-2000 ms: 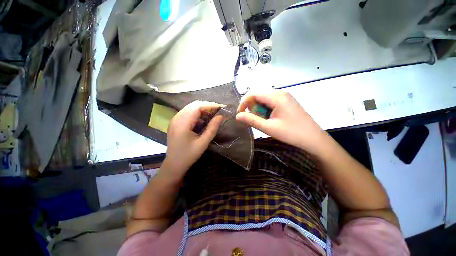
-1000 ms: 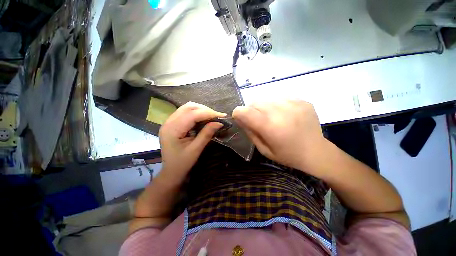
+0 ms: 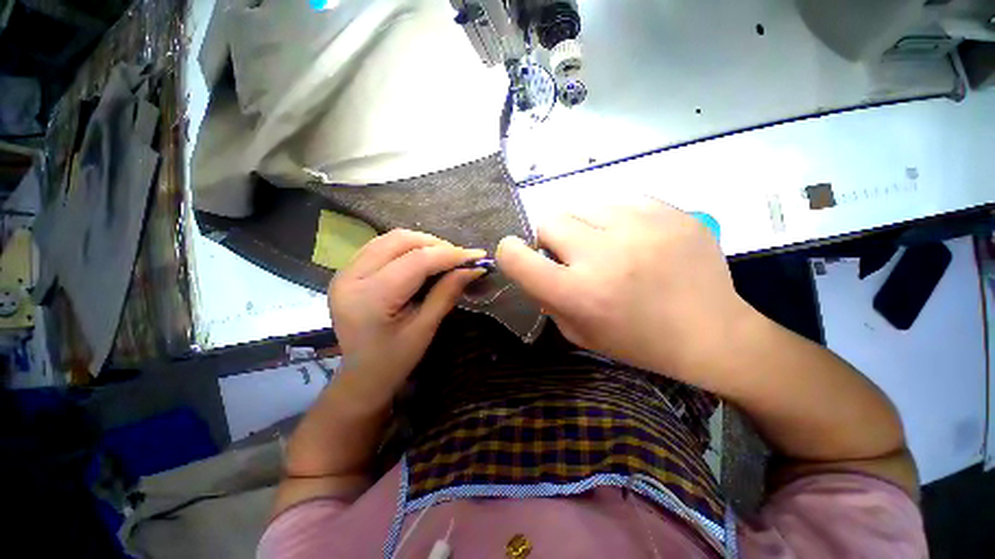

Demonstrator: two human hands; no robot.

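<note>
The dark panel (image 3: 436,207) lies at the table's front edge, its pointed corner hanging over my apron. A yellow-green patch (image 3: 343,240) lies on it, left of my hands. My left hand (image 3: 387,295) pinches a bit of the dark panel between thumb and fingertips. My right hand (image 3: 633,286) is curled with its thumb and finger close to that pinch; what it holds is hidden, but a blue-green spot (image 3: 707,225) shows behind its knuckles. Pale thread runs over the panel below the fingertips. The lighter garment body (image 3: 360,98) is bunched behind the panel.
The sewing machine's foot area (image 3: 535,87) is just behind the panel. The white table (image 3: 655,164) has ruler marks and a small brown square (image 3: 819,197) at the right. Grey cloth (image 3: 109,207) lies at the far left. A dark flat object (image 3: 911,284) lies at the lower right.
My right hand has turned over and closed in on my left fingertips. The blue-green spot now shows on the hand's far side. The whole view has shifted slightly.
</note>
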